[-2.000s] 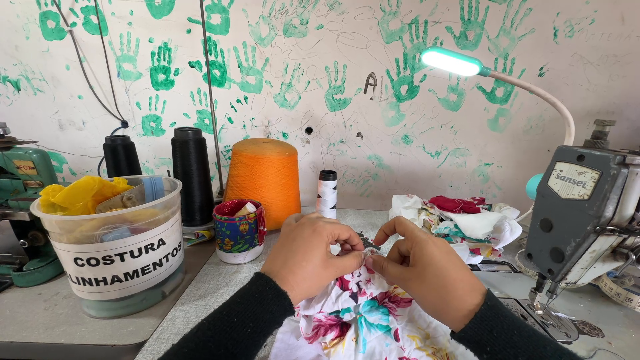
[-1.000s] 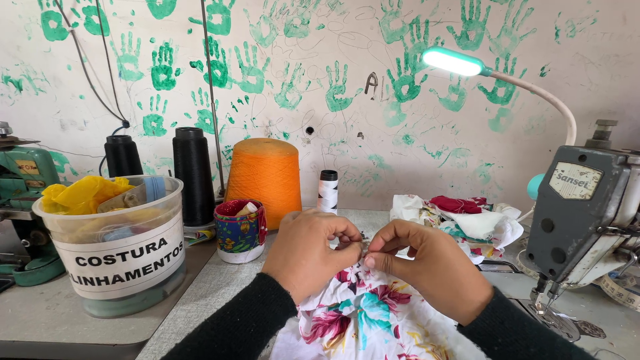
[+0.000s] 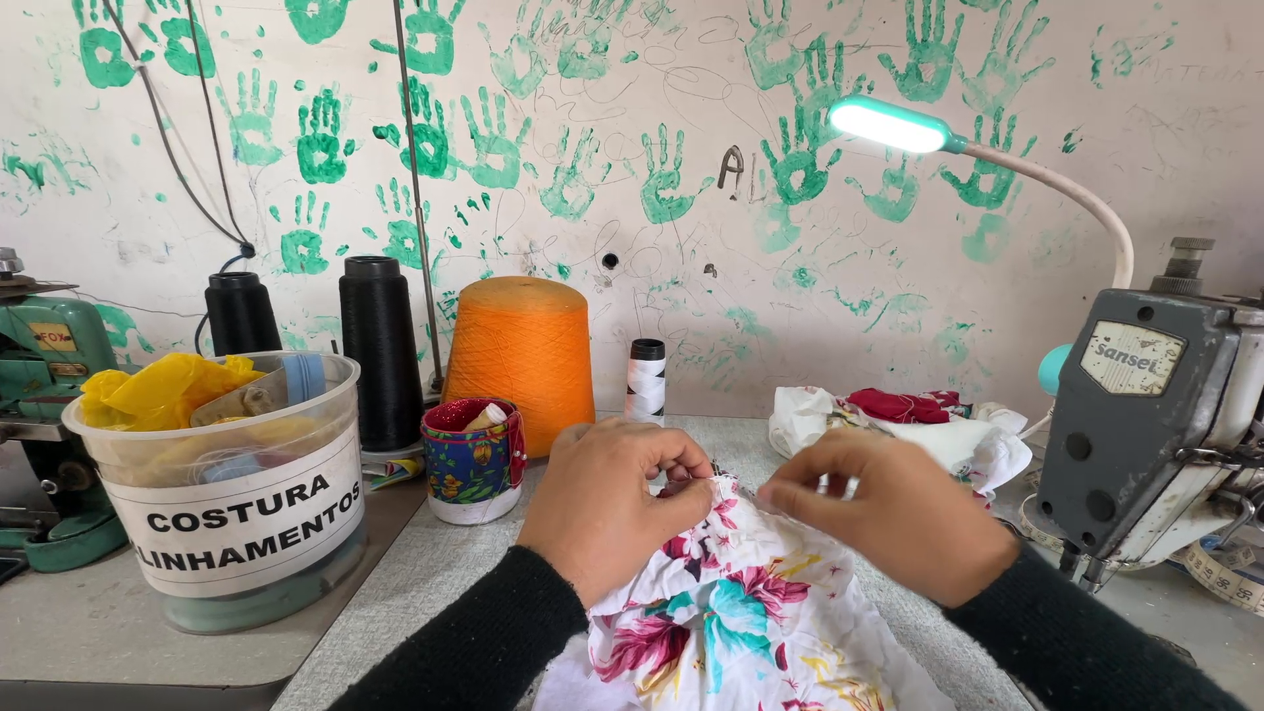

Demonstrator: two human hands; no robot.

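Note:
White fabric with a magenta, turquoise and yellow flower print hangs gathered from my left hand, whose thumb and fingers pinch its upper edge. Just to the right is my right hand, thumb and fingertips close together near the cloth; whether a thread or a bit of cloth is between them cannot be made out. Both wrists are in dark sleeves.
Right, a grey Sansei sewing machine stands beside a lit lamp. Behind lie more fabric pieces, a white thread spool and an orange thread cone. Left are a fabric-covered pot, black cones and a plastic tub.
My right hand has moved right, away from my left hand, leaving a gap between the fingertips that were close together. My left hand keeps its pinch on the cloth.

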